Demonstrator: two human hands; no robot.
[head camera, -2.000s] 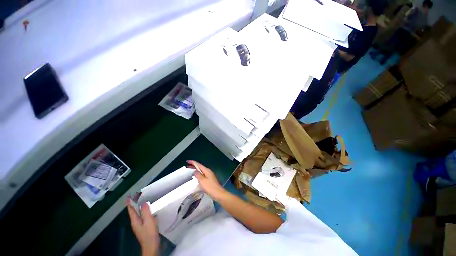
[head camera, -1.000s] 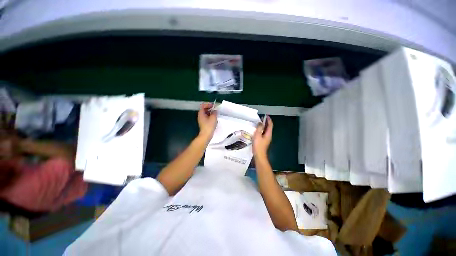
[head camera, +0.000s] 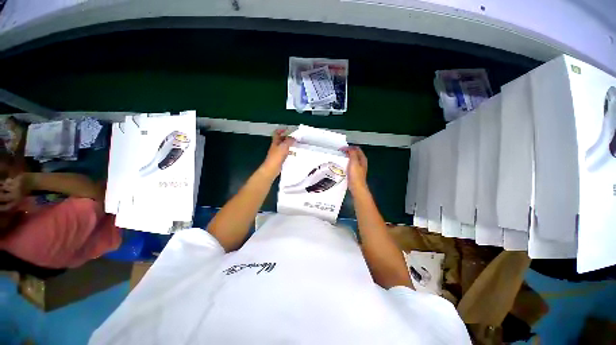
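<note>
A white retail carton printed with a handheld device is held upright over the dark green bench in front of me. Its far end has a raised white flap. My left hand grips its upper left corner. My right hand grips its upper right corner. The carton's lower end is close against my shirt. A pile of flat box blanks with the same print lies to the left.
A long row of erected boxes leans at the right. Filled trays lie on the green belt beyond the pale rail. Crumpled brown wrapping is at lower right. A person in a red top sits at left.
The view has swung from the right-hand row to the bench, then shifted slightly. Both hands have moved to the carton's far corners, and its flap now stands between them.
</note>
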